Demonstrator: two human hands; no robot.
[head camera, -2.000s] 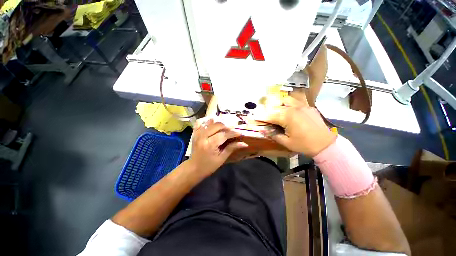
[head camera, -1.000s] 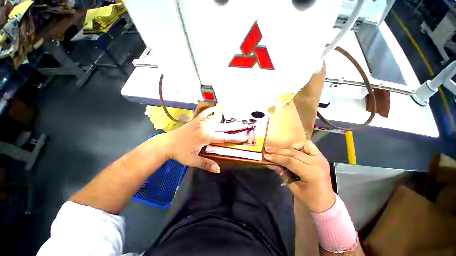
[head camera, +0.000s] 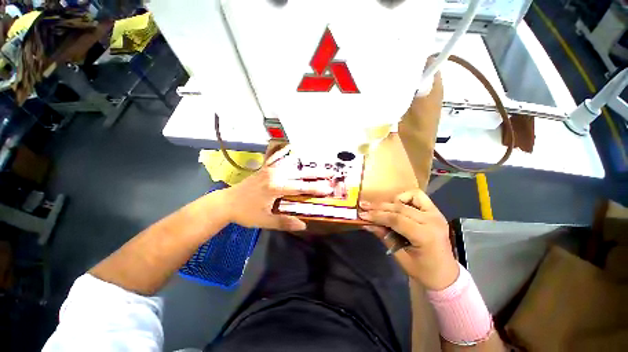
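A tan-brown bag body (head camera: 392, 168) lies under the head of the white sewing machine (head camera: 344, 117). The yellow-orange pattern clamp (head camera: 352, 201) with a white front strip lies on it below the head. My left hand (head camera: 258, 199) lies flat, its fingers across the clamp and its thumb at the front edge. My right hand (head camera: 416, 230) holds the bag's front edge right of the clamp, with small dark thread snips (head camera: 397, 242) in the palm. The brown bag strap (head camera: 506, 117) loops out at the right. The needle and any patch cannot be made out.
A blue mesh basket (head camera: 224, 258) stands on the floor at left, with a yellow crumpled cloth (head camera: 224, 167) behind it. A grey metal bin (head camera: 509, 254) and brown bags (head camera: 564, 295) are at right. More brown bags (head camera: 51, 45) hang at the far upper left.
My left hand has moved from the front edge onto the clamp. My right hand has come down from beside the head to the bag's front right edge. The last second shows little hand movement.
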